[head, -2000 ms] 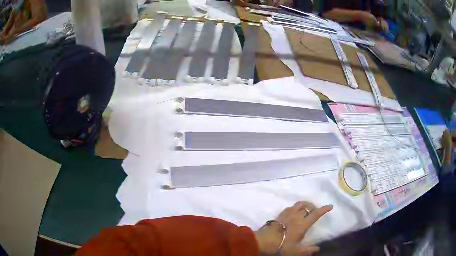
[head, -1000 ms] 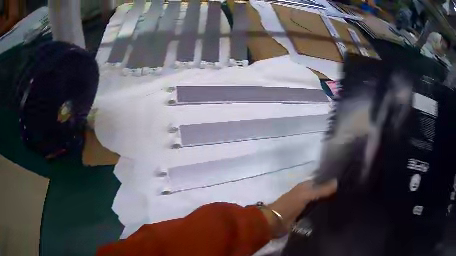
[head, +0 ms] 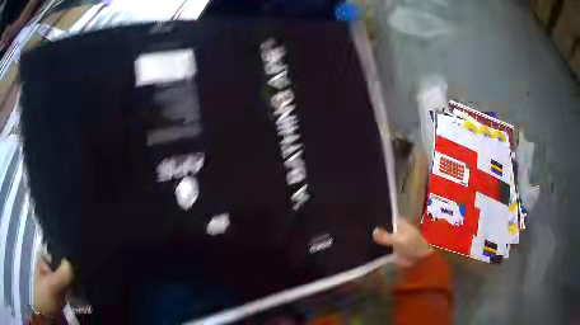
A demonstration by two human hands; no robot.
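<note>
A large black printed sheet or bag [head: 235, 146] with white lettering and a pale edge fills the left and middle of the view. My left hand [head: 52, 282] grips its lower left edge, thumb on the black face. My right hand [head: 404, 244] grips its lower right corner, thumb on the front, with an orange sleeve below. The fingers behind the sheet are hidden. The image is blurred.
Grey strips [head: 11, 254] show at the far left edge, partly behind the black sheet. A stack of red and white printed sheets [head: 474, 184] lies on the right above the grey floor [head: 547, 95]. Brown boxes [head: 559, 32] stand at the top right.
The view has swung right, away from the white cloth, tape roll and fan. The black sheet has moved across in front of me, and both hands now hold it.
</note>
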